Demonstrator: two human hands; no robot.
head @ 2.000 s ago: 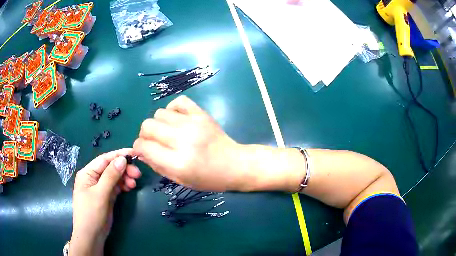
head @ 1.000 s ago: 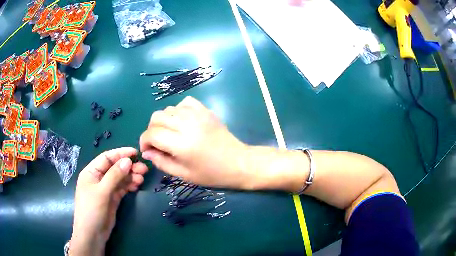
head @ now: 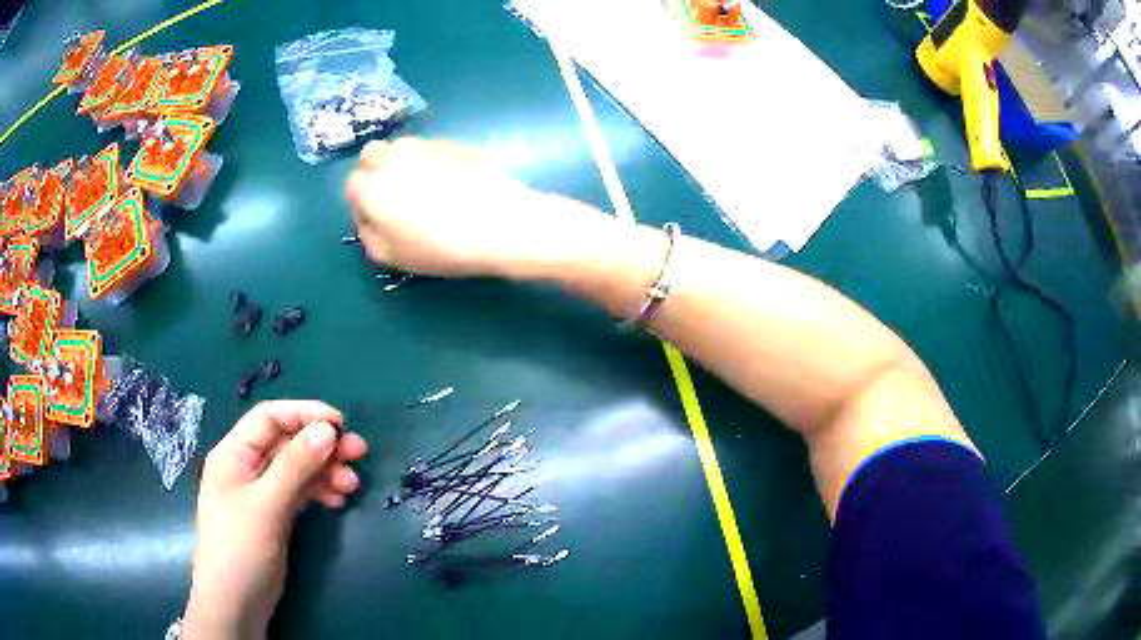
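Note:
My left hand (head: 282, 469) pinches a small black connector piece (head: 338, 426) between thumb and forefinger, mostly hidden by the fingertips. A faint dark wire seems to run right from it to a silvery tip (head: 436, 395). My right hand (head: 425, 210) is over the upper pile of loose wires, its fingers curled down. It hides nearly all of that pile; whether it holds a wire cannot be told. Finished lead assemblies (head: 469, 488) lie in a crossed pile right of my left hand. Loose connector housings (head: 288, 320) lie in a small cluster above my left hand.
Orange circuit boards (head: 119, 244) stand grouped at the left, beside a bag of black parts (head: 163, 419). A bag of white parts (head: 350, 113) lies just beyond my right hand. White sheets (head: 763, 150) with an orange board, and a yellow tool (head: 982, 106) with black cord, are upper right.
My right hand has moved up and away from my left hand to the upper wires, uncovering the lower pile. The view has shifted, and an orange board now shows on the sheets.

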